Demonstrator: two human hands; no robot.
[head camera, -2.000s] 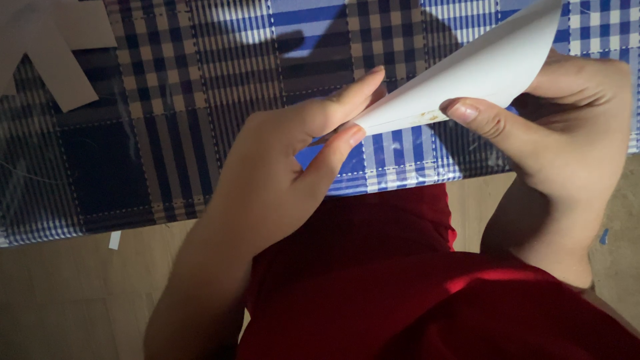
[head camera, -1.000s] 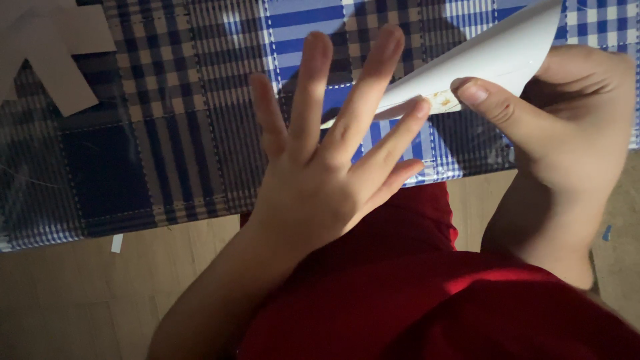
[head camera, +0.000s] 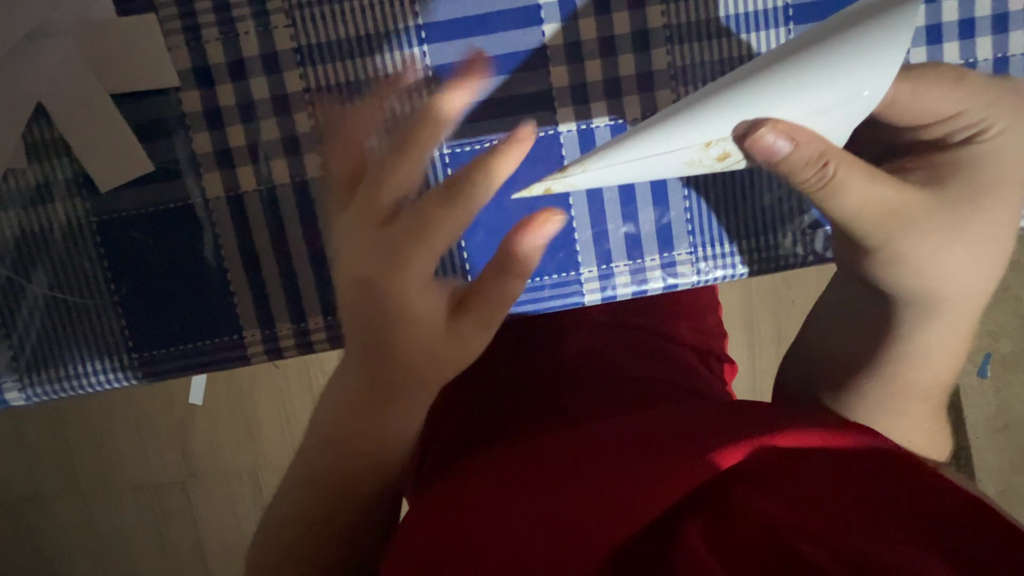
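A white paper cone (head camera: 720, 112) lies slantwise above the table edge, its narrow tip pointing left and its wide end at the upper right. My right hand (head camera: 904, 168) grips the cone near the wide end, thumb on the near side and the other fingers partly hidden behind it. Brownish smears mark the cone along its seam and at the tip. To the left of the tip is my left hand (head camera: 424, 216), blurred, with its fingers spread and nothing held.
A checked blue plastic tablecloth (head camera: 168, 280) covers the table. White paper strips (head camera: 96, 120), overlapping, rest at the upper left. A small white scrap (head camera: 197, 390) and a small blue piece (head camera: 984, 366) are on the floor.
My left hand has let go of the cone's narrow end, where it pinched two seconds ago, and has moved left with fingers spread. My right hand keeps its hold.
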